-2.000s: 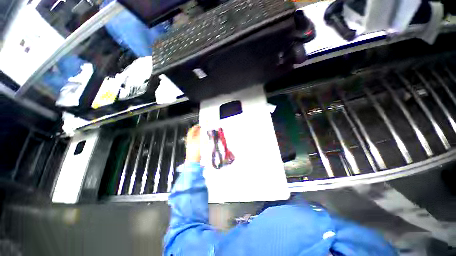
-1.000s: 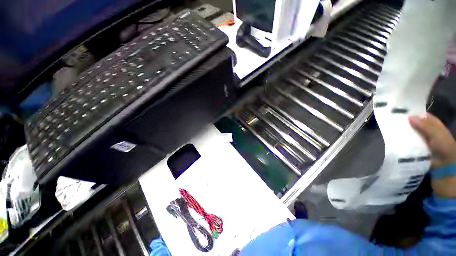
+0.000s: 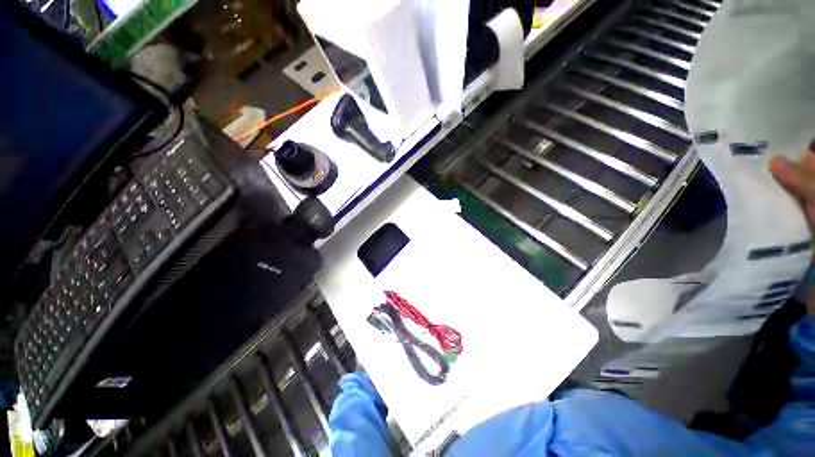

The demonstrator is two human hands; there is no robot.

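A white boxed unit [image 3: 509, 312] with a small black panel lies tilted across the rollers in front of me. A red and black cable bundle [image 3: 415, 339] lies on its top. My right hand [image 3: 797, 183], cut off by the right edge, holds long white label strips [image 3: 760, 214] with black print. The strips hang down and curl at their lower end, to the right of the unit. A blue sleeve shows at the unit's lower left side, but my left hand itself is not visible.
A black keyboard [image 3: 125, 232] rests on a black case [image 3: 205, 312] at the left, below a dark monitor [image 3: 63, 116]. A black scanner [image 3: 360, 128] and a round black object [image 3: 306, 167] lie on the white shelf beside a white box [image 3: 375, 54]. The roller conveyor [image 3: 572, 152] runs to the upper right.
The view has shifted, showing more of the shelf and the unit's near end. My right hand, absent two seconds ago, still holds the strips as it did one second ago. The cable bundle stays on the unit.
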